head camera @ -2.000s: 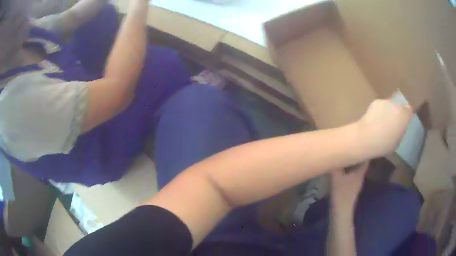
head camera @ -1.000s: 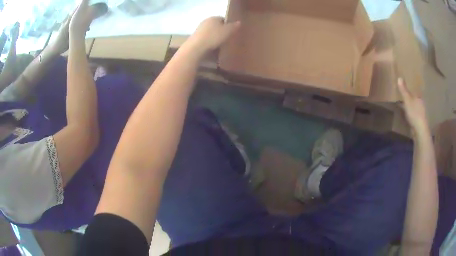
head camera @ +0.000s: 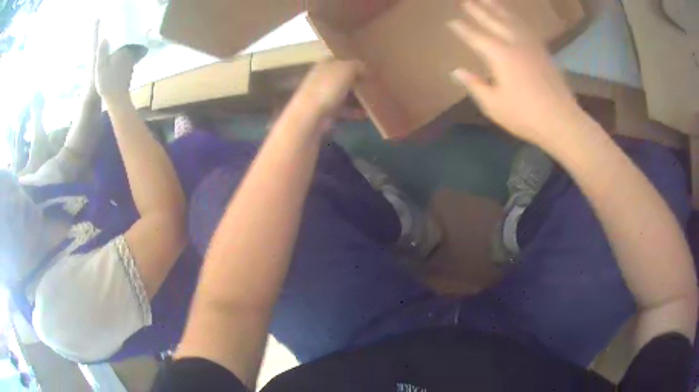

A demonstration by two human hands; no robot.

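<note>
A brown cardboard box (head camera: 414, 65), partly folded, is tilted at the table edge at top centre, cut off by the frame top. A brown flap (head camera: 226, 23) shows to its upper left; whether it joins the box is hidden. My left hand (head camera: 333, 88) grips the box's left edge, its fingers partly hidden and blurred. My right hand (head camera: 517, 80) is over the box's inside with fingers spread, holding nothing; whether it touches the cardboard cannot be told.
A person in a purple apron sits close at my left, one hand (head camera: 115, 73) over the white-covered table (head camera: 287, 34). Brown cardboard (head camera: 667, 69) lies at the upper right. My knees and shoes are below the table edge.
The box has turned and tilted, with a flap now at the upper left. My right hand has left the right-side cardboard and moved left over the box. My left hand is slightly lower.
</note>
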